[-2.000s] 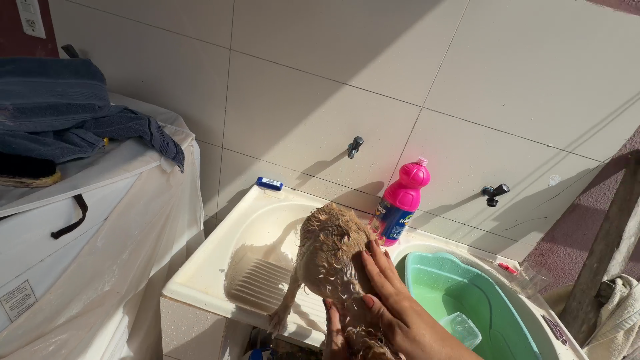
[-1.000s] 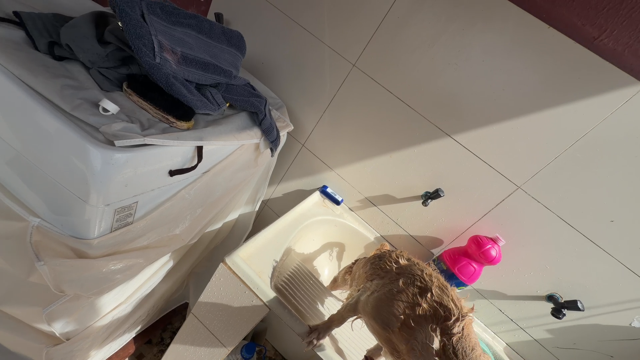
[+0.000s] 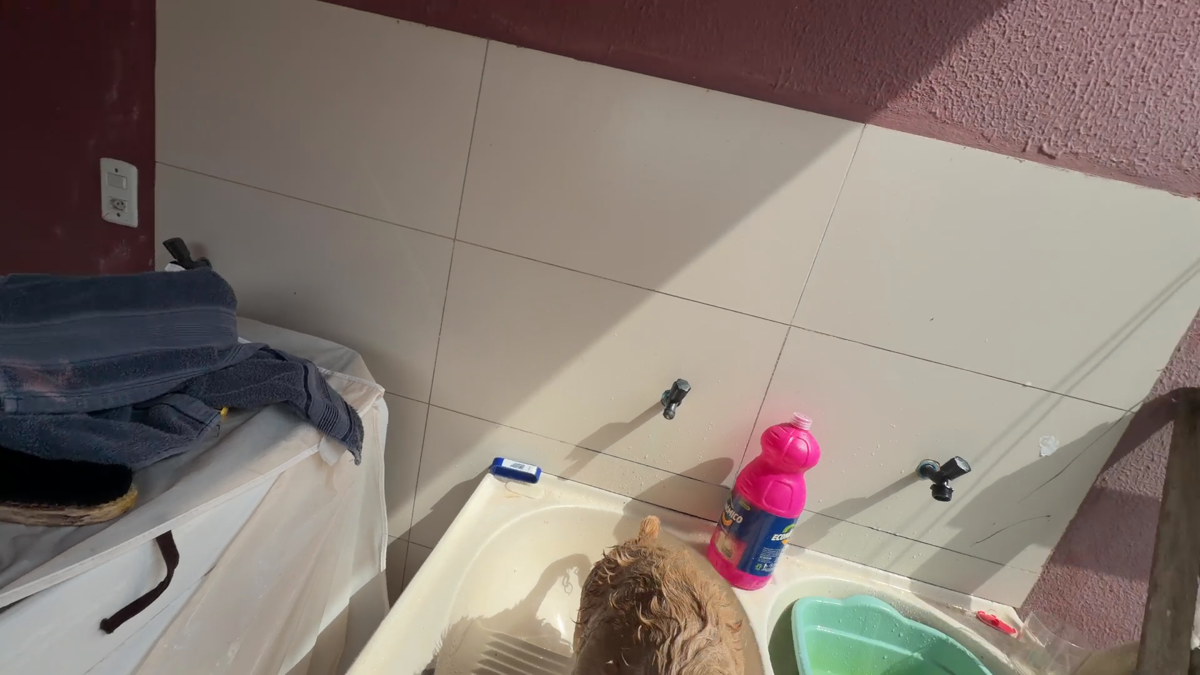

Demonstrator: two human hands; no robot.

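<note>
Neither of my hands shows in the head view now. A wet, curly-haired tan dog (image 3: 661, 609) is in the cream laundry sink (image 3: 450, 572), cut off by the bottom edge of the view. Beside it, on the rim by the wall, stands a pink plastic bottle (image 3: 764, 502) with a blue label. To the right a green plastic basin (image 3: 872, 637) sits in the other bowl of the sink. A small blue object (image 3: 516, 470) lies on the back left corner of the rim.
Two dark taps (image 3: 674, 398) (image 3: 943, 478) stick out of the tiled wall. At left, a dark blue towel (image 3: 122, 356) and a brush (image 3: 66, 487) lie on a covered white appliance (image 3: 206, 562). A wooden post (image 3: 1170, 534) stands at right.
Two seconds ago a hand lay on the dog's back; no hand shows now. The view has swung considerably between frames.
</note>
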